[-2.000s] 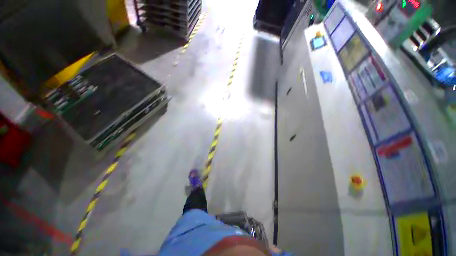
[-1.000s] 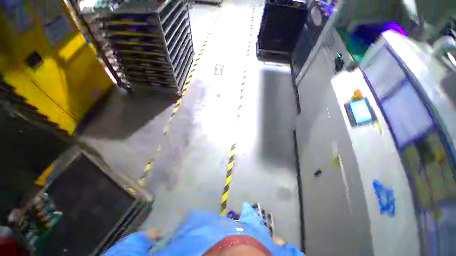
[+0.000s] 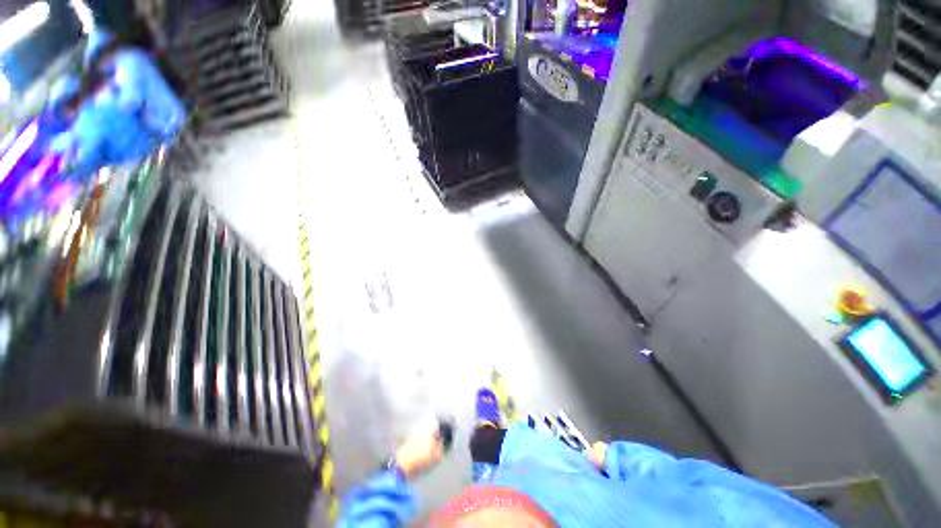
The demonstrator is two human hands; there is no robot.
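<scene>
My left hand (image 3: 420, 451) is at the bottom centre, small and blurred, extending from a blue sleeve. Its fingertips look black, and whether it is open cannot be told. My right hand (image 3: 596, 454) shows partly at the bottom, closed at the side of several metal strips (image 3: 555, 426) with light and dark bands. The strips hang beside my body, and their lower part is hidden by my blue smock. A purple shoe (image 3: 487, 406) shows between my hands.
A black bin (image 3: 464, 129) stands ahead. A white machine (image 3: 671, 237) with a lit screen (image 3: 885, 356) lines the right. A slatted rack (image 3: 206, 320) stands at left. A person in blue (image 3: 129, 108) is at upper left. Yellow-black tape (image 3: 311, 340) runs along the floor.
My view has moved forward along the aisle; the black bin and machine end are closer. My left hand shows more clearly, and a person has come into view at left.
</scene>
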